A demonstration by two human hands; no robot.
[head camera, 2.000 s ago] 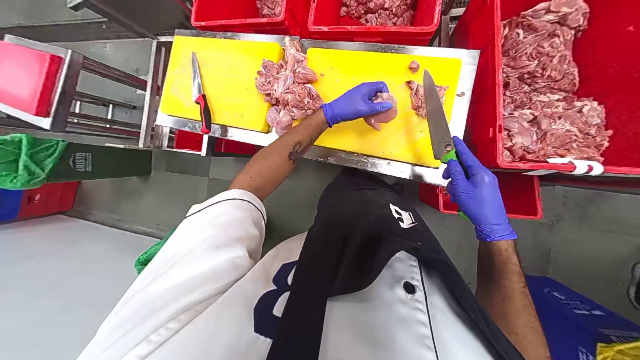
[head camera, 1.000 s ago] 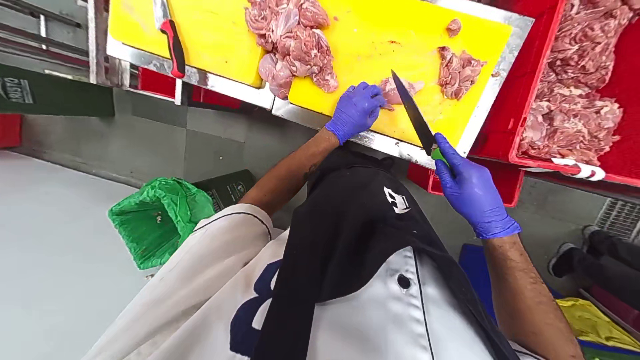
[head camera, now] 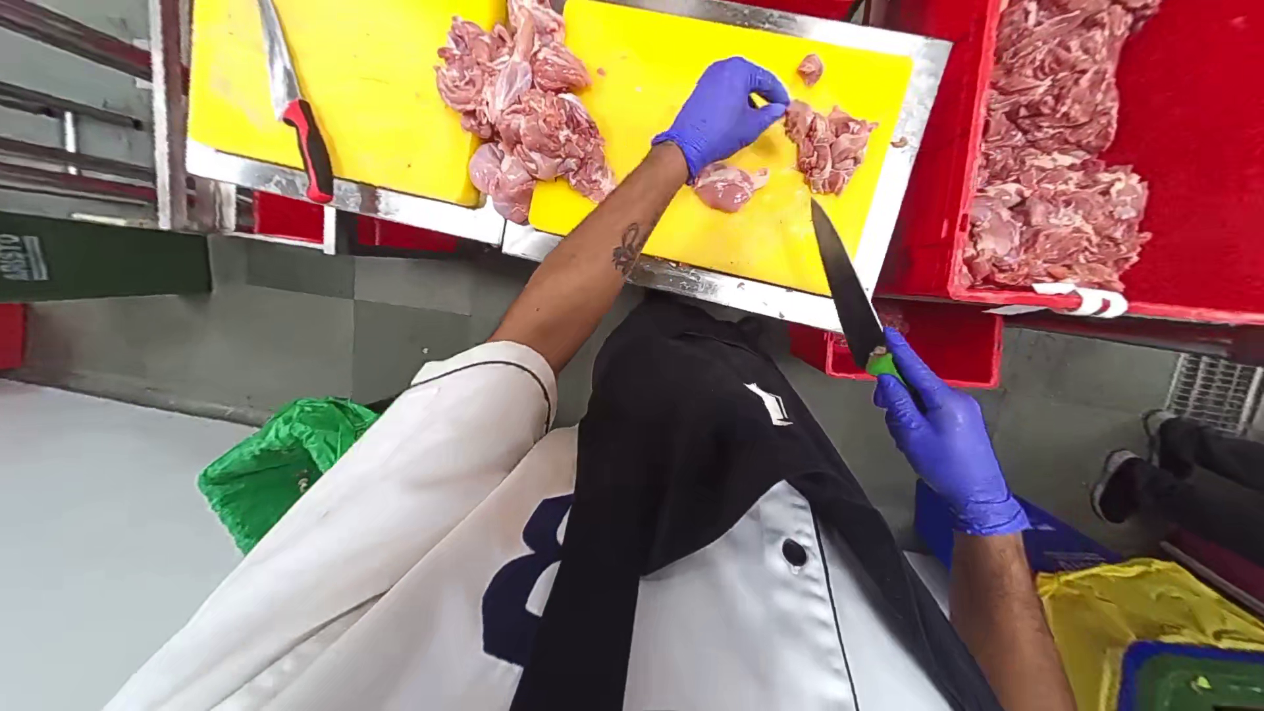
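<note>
My left hand [head camera: 726,111], in a blue glove, is over the right yellow cutting board [head camera: 652,84], its thumb and index fingertips together at the edge of a small heap of cut raw meat [head camera: 831,148]. Whether something small is pinched there I cannot tell. Just below this hand lies one piece of raw meat [head camera: 729,188]. My gloved right hand [head camera: 933,425] holds a green-handled knife [head camera: 846,281], its blade pointing up and left, the tip over the board's lower right part. A larger pile of raw meat [head camera: 533,109] lies across the inner edges of both boards.
A second knife with a red and black handle [head camera: 311,148] rests on the left yellow board [head camera: 395,89]. At the right stands a red crate [head camera: 1195,197] with cut meat. A green bag [head camera: 286,459] is low at the left. Another person's shoes [head camera: 1116,486] show at the right.
My left hand has left the meat piece it was touching and moved up and right to the small heap. The knife in my right hand has moved away from that piece, toward the board's lower right edge.
</note>
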